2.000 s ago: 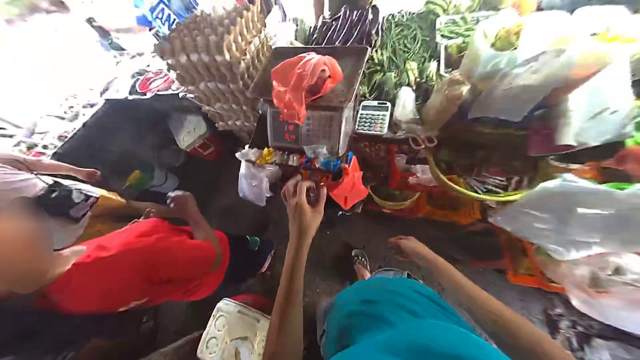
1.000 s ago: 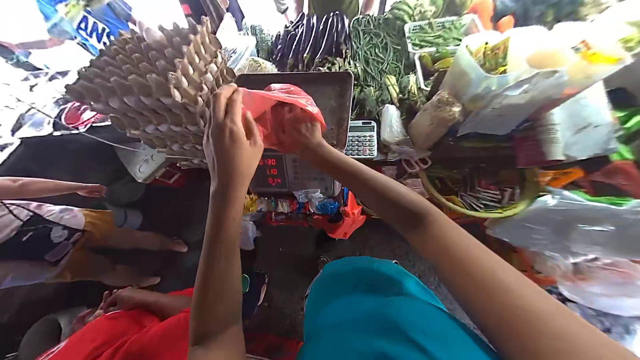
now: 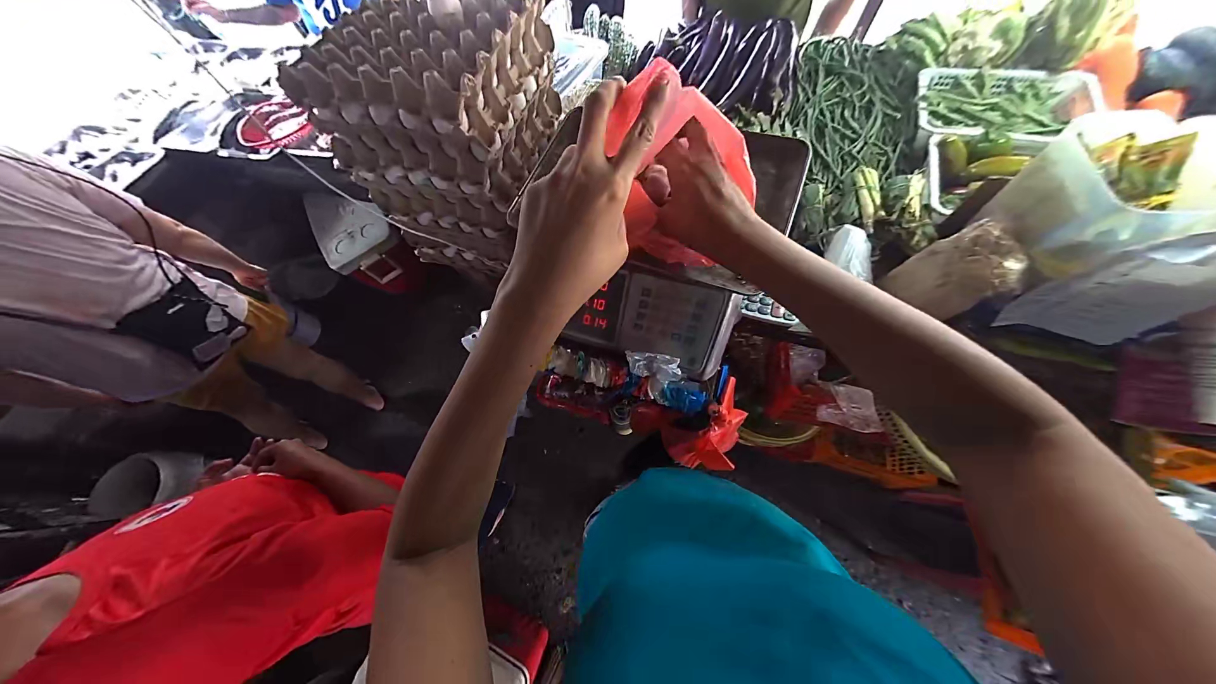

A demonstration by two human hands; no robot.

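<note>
A thin red plastic bag (image 3: pixel 727 142) is held up over the metal pan (image 3: pixel 781 173) of a digital scale. My left hand (image 3: pixel 581 190) grips the bag's upper left edge between its fingers. Inside the bag's mouth is my right hand (image 3: pixel 701 195), fingers bent beside a small reddish-brown item (image 3: pixel 655 183); whether they grip it or the bag is unclear. Below the pan, the scale's front panel (image 3: pixel 665 313) shows lit red digits. Part of a calculator (image 3: pixel 768 309) shows behind my right forearm.
Stacked egg trays (image 3: pixel 427 123) stand left of the scale. Eggplants (image 3: pixel 731 57), long green beans (image 3: pixel 845 104) and a white basket of green vegetables (image 3: pixel 1007 100) lie beyond and right. A person in a red shirt (image 3: pixel 237 579) is at lower left; another person stands behind. Plastic bags crowd the right.
Two seconds ago the red bag lay on the scale pan, with my left hand below the scale. Both hands have since moved up to the bag, and its mouth is now spread.
</note>
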